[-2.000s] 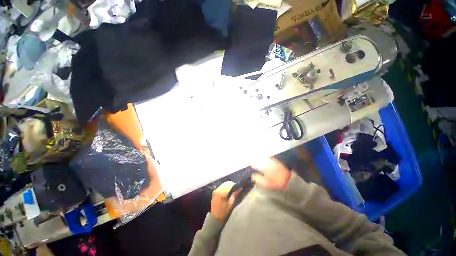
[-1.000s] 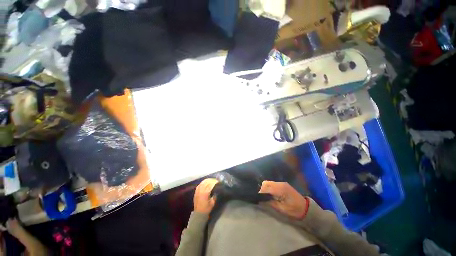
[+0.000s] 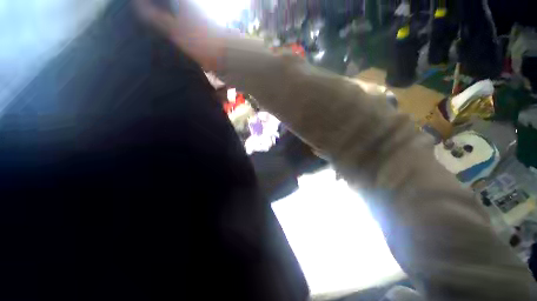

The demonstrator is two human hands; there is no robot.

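A large black garment (image 3: 135, 200) fills the left half of the head view, raised close in front of me and blurred. My right forearm, in a beige sleeve, crosses from the lower right to the upper left. My right hand (image 3: 191, 35) is blurred at the garment's upper edge and appears to grip it; the fingers are not clear. My left hand is not in view. The sewing machine head (image 3: 465, 154) shows at the right, partly hidden by my sleeve. The white table (image 3: 335, 241) glares brightly behind the garment.
Dark cloth (image 3: 274, 170) lies beyond the table. A cardboard box (image 3: 419, 106) and gold wrapping (image 3: 474, 106) are at the upper right. Black thread cones (image 3: 404, 56) with yellow tops stand at the back. Red, white and purple items lie behind the garment. A bright light glares at the top.
The view has tilted up. My right hand has risen from my lap to the upper left, and the black garment now covers the left side. My left hand has left view.
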